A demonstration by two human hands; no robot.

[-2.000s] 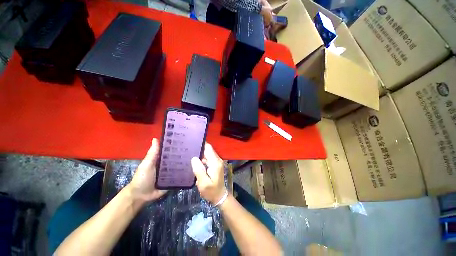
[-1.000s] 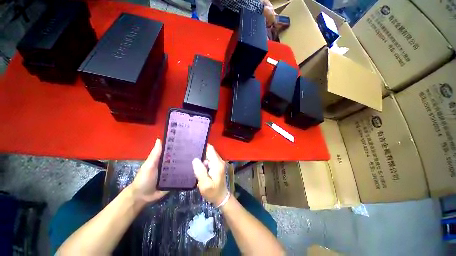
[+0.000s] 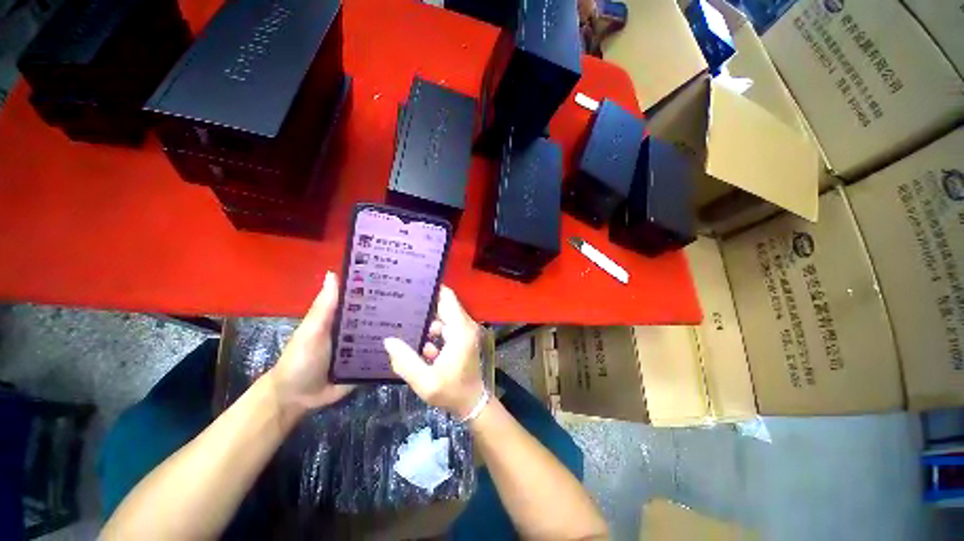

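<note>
A dark smartphone (image 3: 391, 296) is held upright in front of me, its lit pinkish screen showing a list with small pictures and text. My left hand (image 3: 314, 354) holds the phone along its left edge, palm behind it. My right hand (image 3: 449, 357) is at the phone's right side, fingers curled at the edge and thumb over the lower part of the screen. Both hands are bare. The parts of the fingers behind the phone are hidden.
Black boxes (image 3: 433, 146) stand stacked on a red table (image 3: 127, 243), with a thin white strip (image 3: 599, 261) at right. Wrapped goods (image 3: 349, 454) with crumpled white paper (image 3: 423, 460) lie between my knees. Brown cartons (image 3: 803, 306) stand at right. A person's hand shows at top.
The view has tipped down, so the table and boxes sit higher. The list on the screen shows different rows. My right thumb has moved lower and left over the screen.
</note>
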